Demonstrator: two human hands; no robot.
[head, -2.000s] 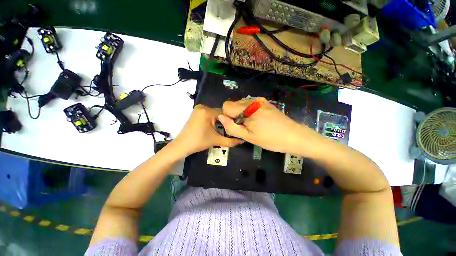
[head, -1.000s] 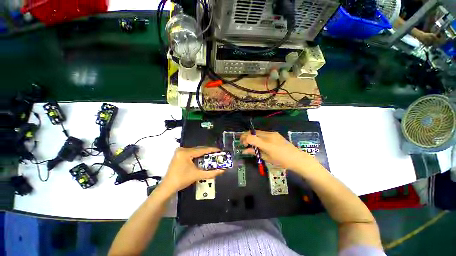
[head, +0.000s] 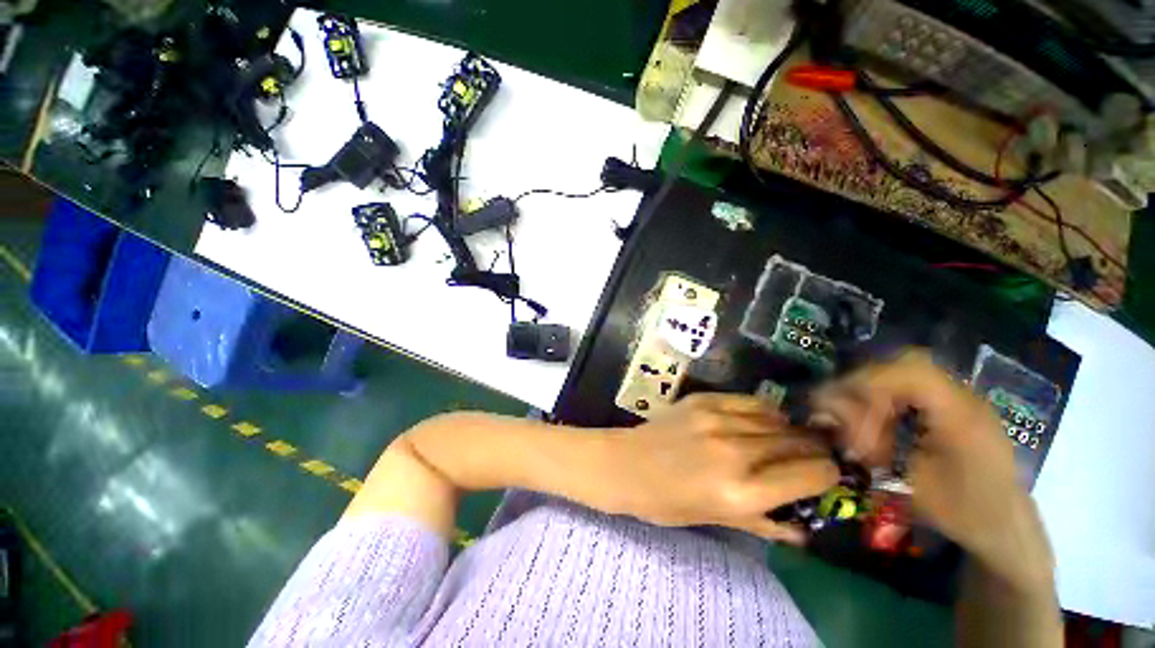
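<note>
My left hand (head: 728, 462) holds an open-case power adapter (head: 836, 506), its board with yellow and black parts showing past my fingers near the panel's front edge. My right hand (head: 931, 437) is close beside it, blurred by motion, with the red end of a pen-sized tool (head: 889, 522) showing below the fingers. Whether the tool touches the adapter cannot be told. The cream socket strip (head: 652, 380) lies on the black panel (head: 735, 241) left of my hands, with a white plug converter (head: 690, 332) on it.
Several open-case adapters (head: 380, 234) with tangled cords lie on the white sheet (head: 557, 266) at left. A green jack board (head: 806, 332) and another (head: 1017, 424) sit in clear trays. A wooden shelf (head: 861, 165) with leads and a grey meter (head: 912, 38) stands behind the panel. Blue bins (head: 196, 317) stand lower left.
The view has turned, so the left sheet and the bins show more. Both hands have come together near the panel's front edge, with the adapter and the red-ended tool between them.
</note>
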